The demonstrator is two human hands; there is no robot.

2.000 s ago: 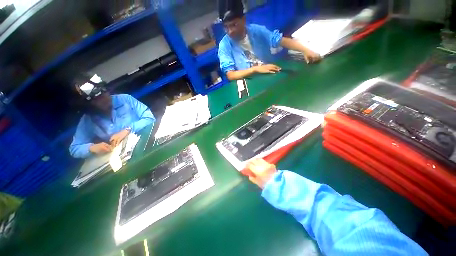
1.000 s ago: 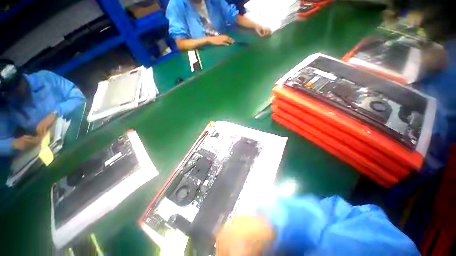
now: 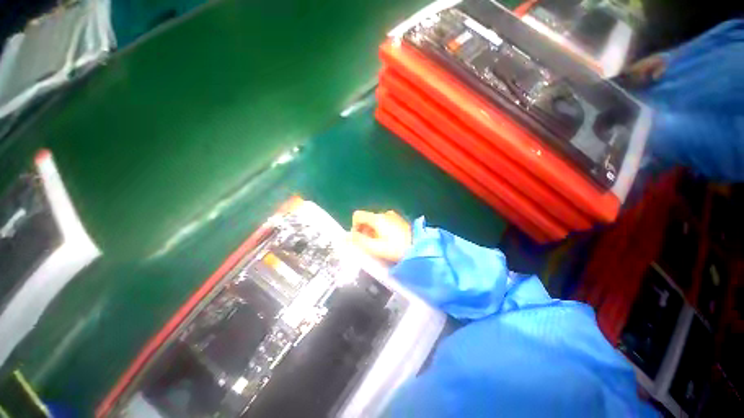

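Observation:
An open laptop base (image 3: 236, 335) lies in front of me at the lower middle, cut off by the bottom edge. Its dark battery block (image 3: 326, 351) is on the right side. A pale liner (image 3: 412, 335) and a red tray edge (image 3: 192, 302) show around it. My right hand (image 3: 381, 235) is at the liner's upper right corner, blurred; its fingers look bent, and whether they grip the corner is unclear. My left hand is not in view.
A stack of red trays (image 3: 489, 139) with an open laptop on top stands at the upper right. Another person's blue sleeve (image 3: 701, 106) is beside it. A second laptop base (image 3: 24, 237) lies at the left edge. More trays (image 3: 661, 326) show at the lower right.
The view has turned down and right. The laptop base is now closer, and my right hand has moved from its near side to its upper right corner. The workers opposite have left view.

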